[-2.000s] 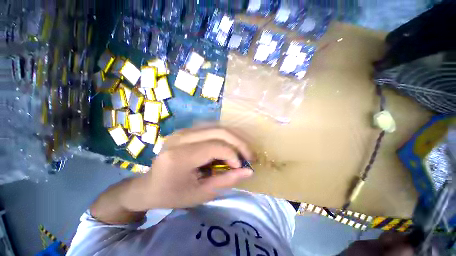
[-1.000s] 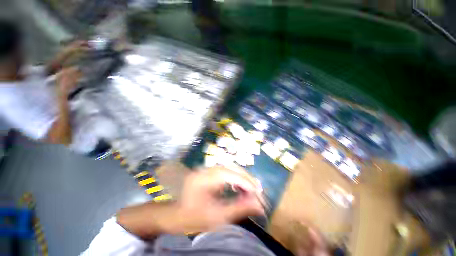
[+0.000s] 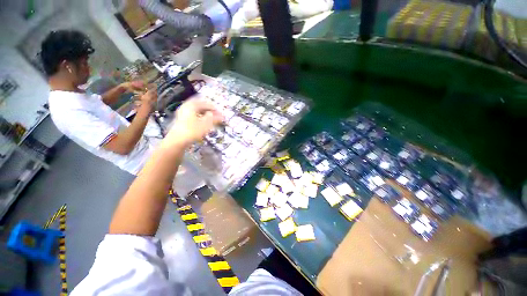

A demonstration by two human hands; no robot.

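Note:
My left hand is stretched out over the near left part of the stack of clear plastic trays. It is blurred with bent fingers, and I cannot tell whether it holds anything. The tray pockets hold rows of small silvery pieces. A loose pile of silver-white battery cells with yellow-orange edges lies right of the stack. Blue circuit boards lie in rows in clear trays farther right. My right hand is not in view.
A tan cardboard sheet covers the bench at the lower right, with thin silvery pieces over it. A dark object stands at the right edge. A person in white works at the left. A cardboard box is below the bench edge.
The view has swung left. My left hand has moved from beside the cells out over the tray stack. My right hand, blurred low in the earlier frame, has left the view.

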